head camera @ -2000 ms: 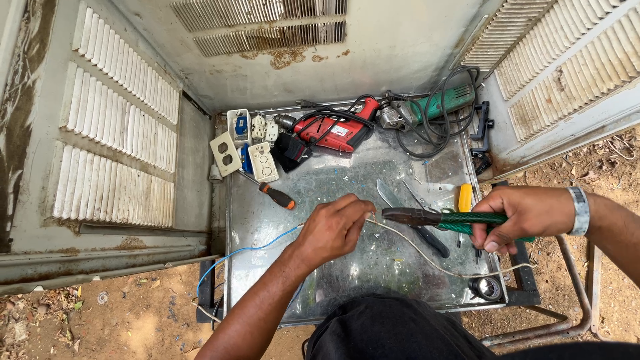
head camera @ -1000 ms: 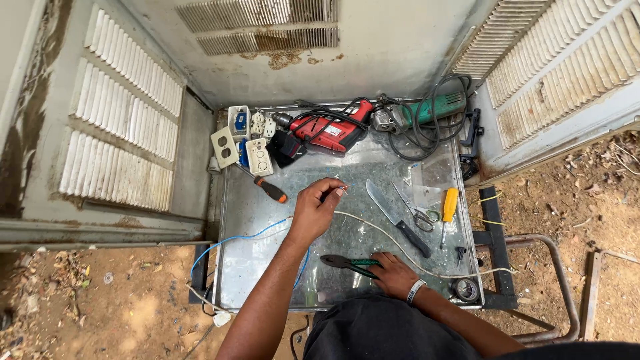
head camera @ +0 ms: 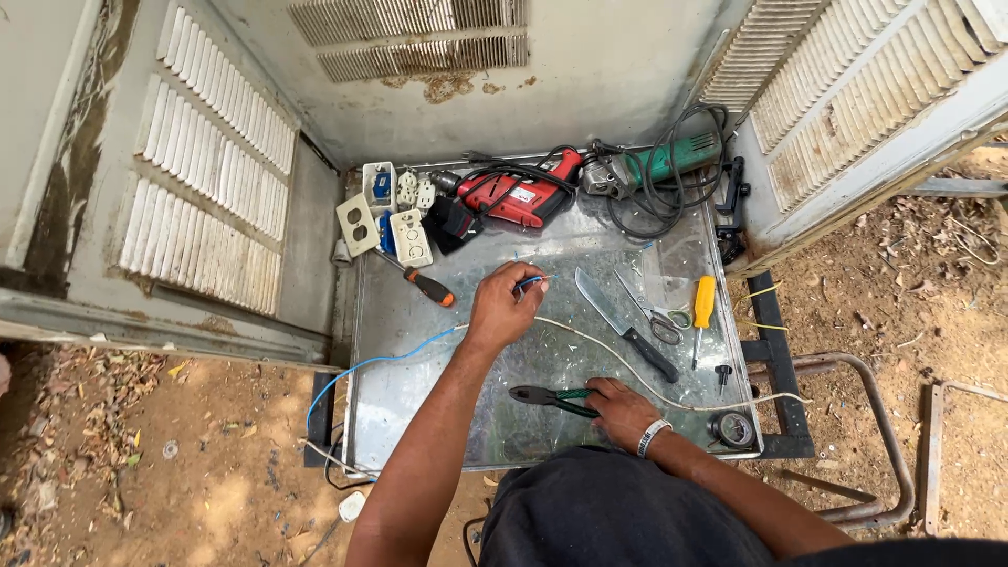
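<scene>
My left hand [head camera: 508, 303] pinches the end of a blue wire [head camera: 529, 282] above the middle of the metal table, with a thin bare tip showing past the fingers. Near the table's front edge, my right hand [head camera: 624, 411] rests on the green handles of a pair of pliers [head camera: 543, 396], whose dark jaws point left. Whether its fingers are closed firmly round them is hard to tell. A white cable [head camera: 606, 351] curves between the two hands toward the right edge. More blue wire [head camera: 378, 360] runs off the left side.
Along the back lie outlet parts [head camera: 410, 236], a red drill [head camera: 524, 197] and a green angle grinder [head camera: 673, 157]. A knife [head camera: 630, 331], scissors [head camera: 650, 309] and a yellow screwdriver [head camera: 703, 307] lie at the right. An orange-black screwdriver [head camera: 429, 287] lies at the left. Louvred metal panels [head camera: 213, 173] enclose the back.
My right hand has moved from beside my left hand down to the table's front edge, bringing the pliers with it. My left hand still pinches the wire.
</scene>
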